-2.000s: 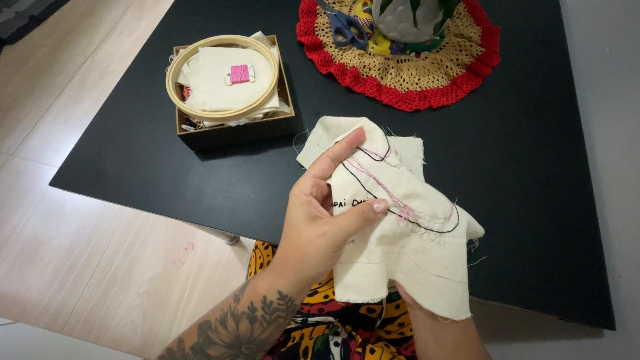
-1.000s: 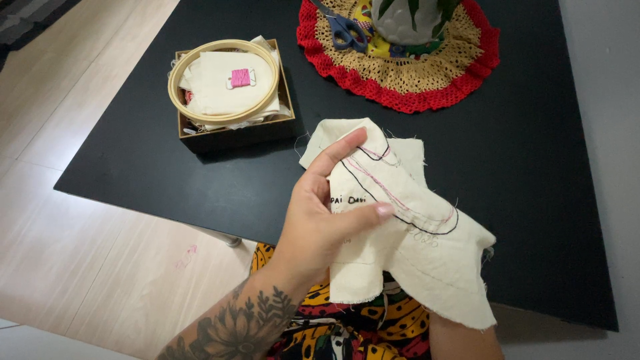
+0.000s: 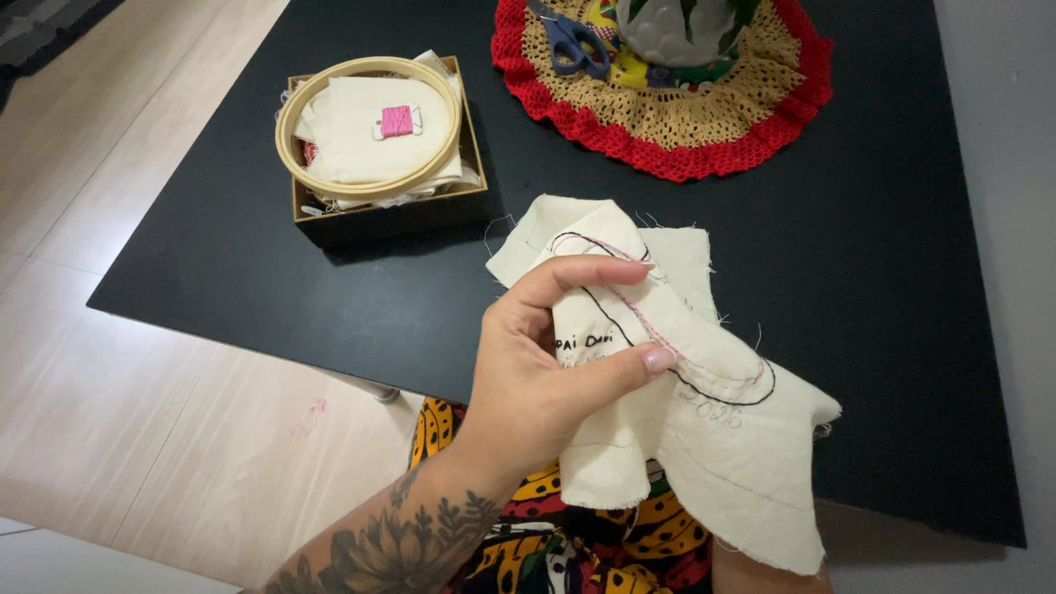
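Observation:
Cream cotton fabric (image 3: 734, 445) with frayed edges hangs over the near edge of the table. Black and pink stitched outlines curve across it, beside black stitched lettering and faint pencil marks. My left hand (image 3: 569, 338) grips the fabric, with the thumb on the stitched lines and the index finger laid across the upper part. The fingers of my right hand are hidden under the fabric; only part of that forearm (image 3: 767, 573) shows below it. No needle can be made out.
On the black table (image 3: 396, 330), a box (image 3: 396, 219) of fabric scraps carries a wooden embroidery hoop (image 3: 285, 140) and a bobbin of pink thread (image 3: 397, 121). Blue-handled scissors (image 3: 569, 45) and a white plant pot (image 3: 676, 33) rest on a red-edged crochet doily (image 3: 685, 161).
My left index finger has shifted from the top of the outline down across its middle. The right side of the fabric first swung outward and down, and the right forearm now shows less.

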